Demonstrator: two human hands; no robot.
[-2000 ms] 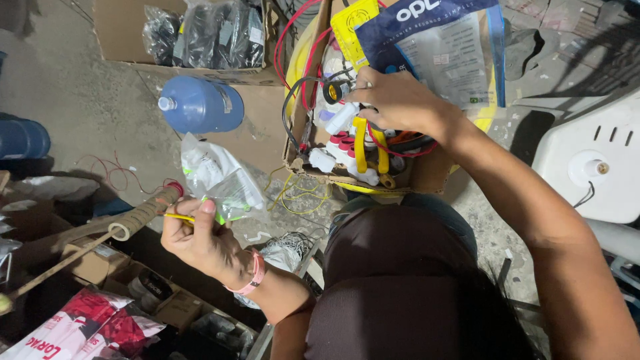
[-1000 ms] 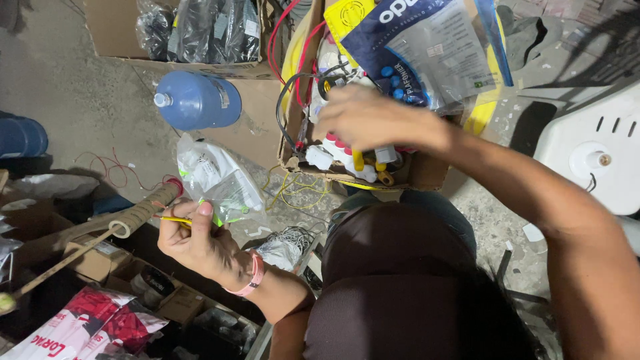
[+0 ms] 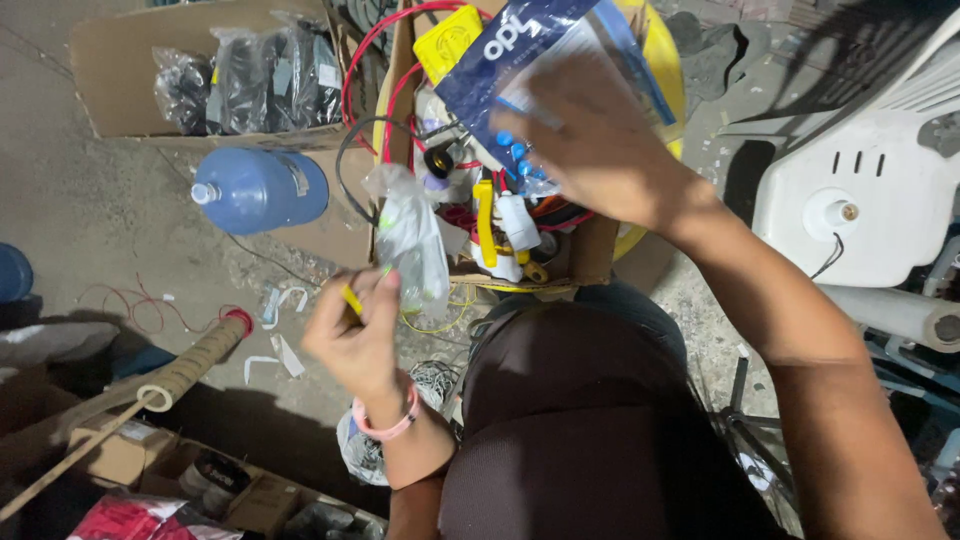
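Note:
My left hand (image 3: 358,322) is closed on a small yellow object (image 3: 352,299) and a clear plastic bag (image 3: 411,240) with bright green bits in it. My right hand (image 3: 592,142), blurred, lies over a blue and clear plastic pouch (image 3: 480,79) that holds blue round pieces; its fingertips are too blurred to tell a grip. Below the pouch, a cardboard box (image 3: 589,255) holds a yellow strip-shaped piece (image 3: 486,225), a white plastic piece (image 3: 517,221), a black roll (image 3: 438,161) and red cable (image 3: 390,120). A yellow packet (image 3: 448,43) lies beside the pouch.
A blue water jug (image 3: 259,190) lies on the floor at left, below a cardboard box (image 3: 112,75) of bagged dark parts. A cardboard tube (image 3: 195,364) and boxes fill the lower left. A white plastic chair (image 3: 862,195) is at right.
My left hand and the clear bag have come nearer to the box; the bag earlier lay apart from it, at left. My right hand has moved from the box contents up over the pouch.

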